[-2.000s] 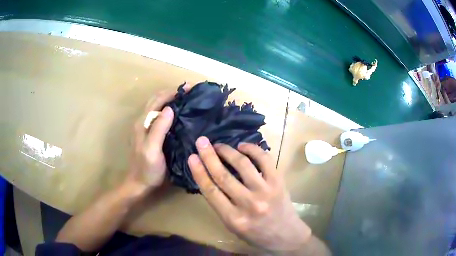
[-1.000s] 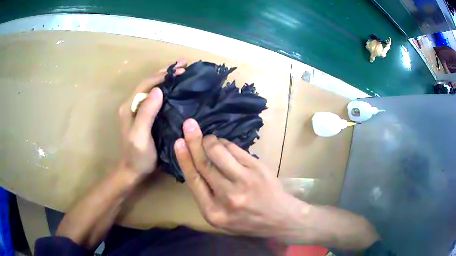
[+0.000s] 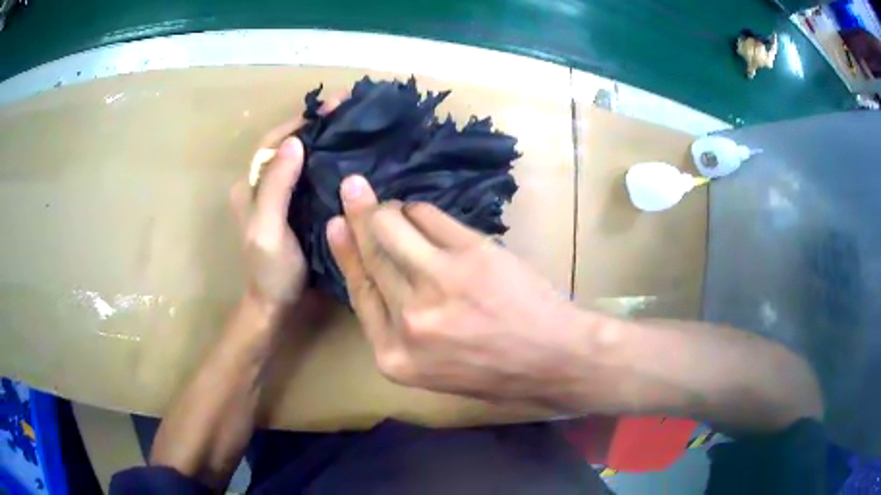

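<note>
A black ragged bundle with jagged pointed edges is held over the tan bench. My left hand is closed around its left side, thumb on top; a small cream piece sticks out by my left thumb. My right hand lies on the bundle's lower front, thumb and fingers touching the black material. Whether its fingertips pinch a fold is hard to tell. The underside of the bundle and any figure body inside are hidden.
A white glue bottle with a yellowish nozzle lies right of the bundle, beside a second white bottle at the grey panel. A small cream-and-black figure lies on the green belt. A red stool and blue tray are below.
The view has shifted, so bench and bottles sit higher in it. My left hand keeps its hold. My right hand's fingers have curled more and its forearm now reaches in from the right.
</note>
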